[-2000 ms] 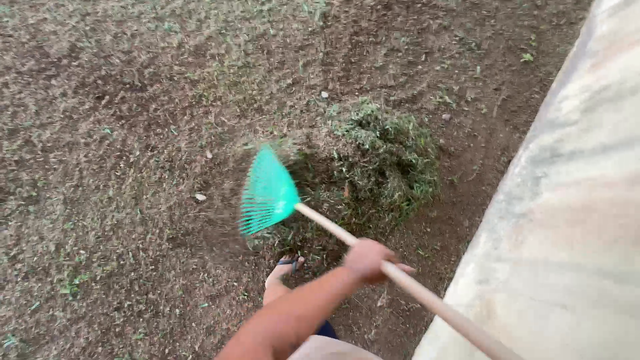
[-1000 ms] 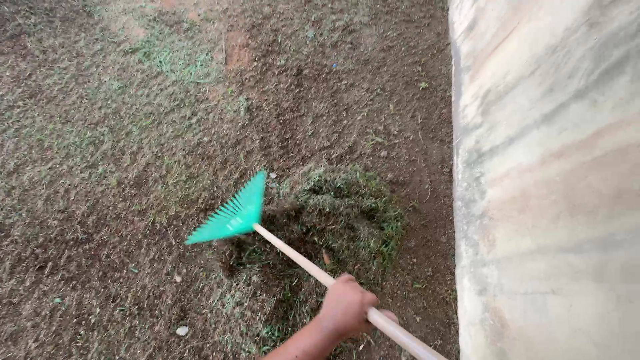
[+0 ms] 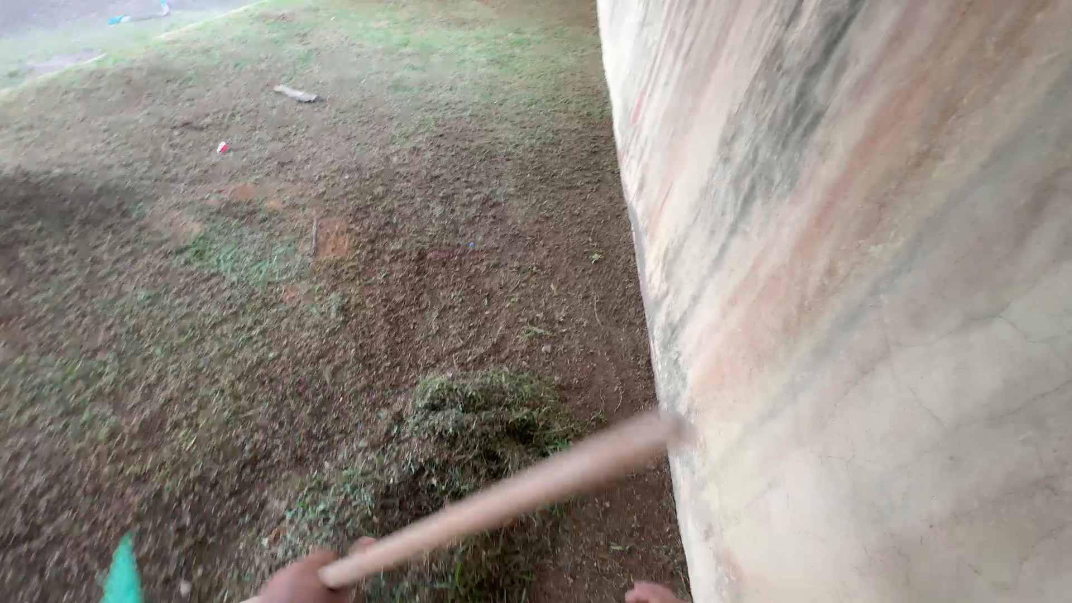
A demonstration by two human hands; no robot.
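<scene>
At the bottom edge, my left hand [image 3: 310, 576] is closed around the pale wooden handle [image 3: 502, 500] of a rake. The handle slants up to the right, and its blurred end overlaps the foot of the wall in view; whether it touches cannot be told. Only a tip of the green fan rake head [image 3: 124, 573] shows at the lower left. Fingers of my right hand [image 3: 653, 593] just enter the bottom edge, off the handle; the rest is out of frame. Behind the handle lies a heap of cut grass [image 3: 486, 419].
A stained, cracked plaster wall [image 3: 871, 335] fills the right side. Soil with sparse grass stretches along it. Farther off lie a pale piece of debris [image 3: 296, 94] and a small red and white scrap [image 3: 223, 147].
The rake head has swung from beside the grass heap to the lower left edge. The handle's free end now shows near the wall, and right-hand fingers have appeared. The view has tilted up.
</scene>
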